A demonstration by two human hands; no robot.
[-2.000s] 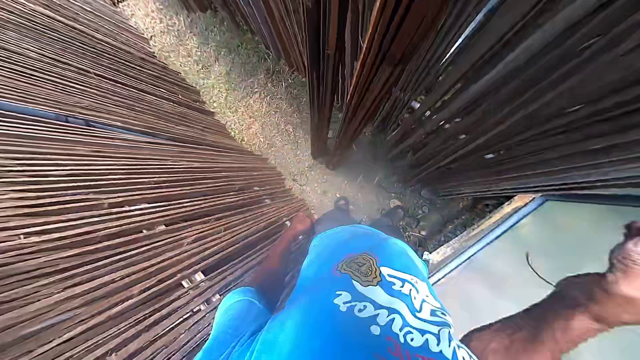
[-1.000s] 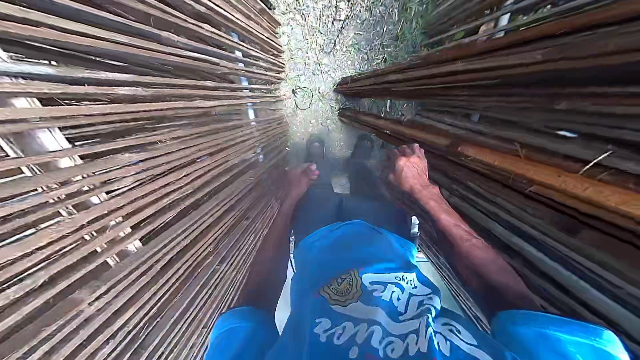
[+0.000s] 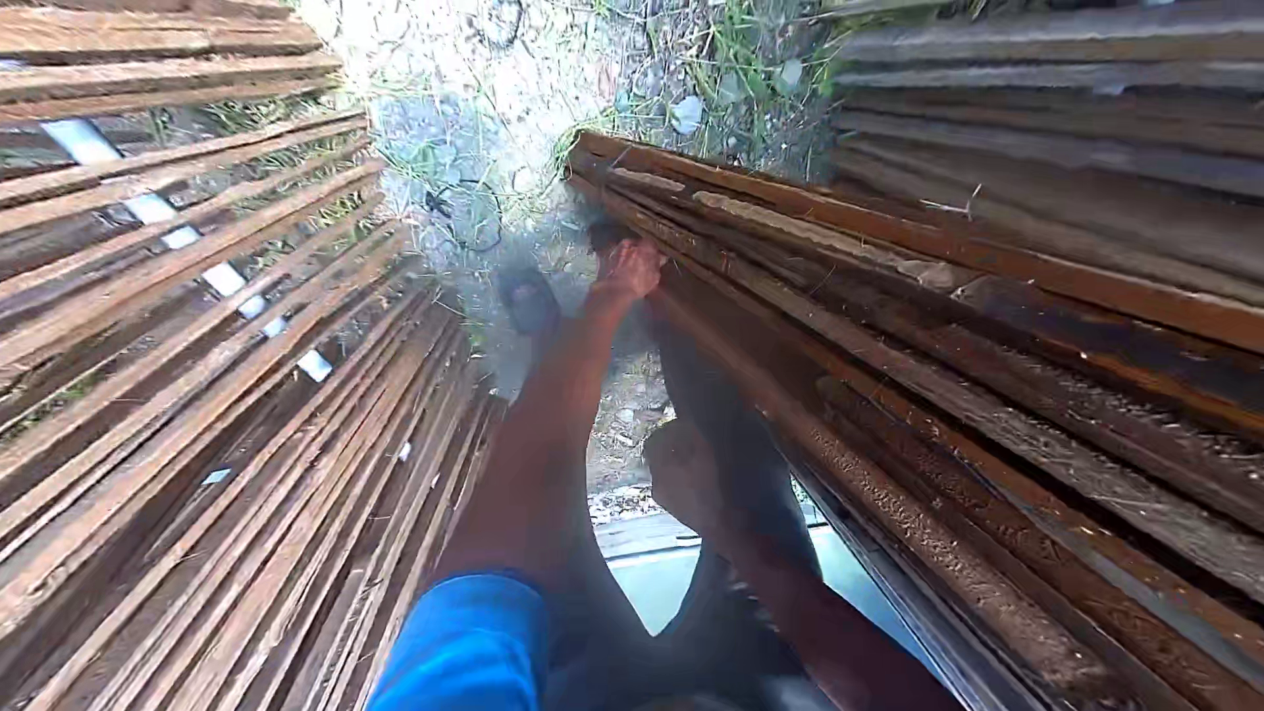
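Note:
My left hand (image 3: 632, 267) reaches forward to the near end of a stack of rough brown wooden boards (image 3: 750, 336) on the right. Its fingers lie against the board edge, but whether they grip it is blurred. Lower down, my right hand (image 3: 683, 474) hangs beside my leg, left of the same boards. It is dim and blurred, and its fingers cannot be made out. A shoe (image 3: 528, 296) shows on the ground to the left of my left hand.
Thin wooden strips (image 3: 197, 415) stand in rows on the left, with pale gaps between them. More grey-brown boards (image 3: 1047, 128) are at the upper right. Gravelly ground with grass (image 3: 731, 79) lies ahead between the rows. A pale smooth surface (image 3: 652, 583) shows behind my legs.
My left hand has moved forward and across to the boards on the right. My right hand has moved back beside my leg. The view has shifted closer to the boards.

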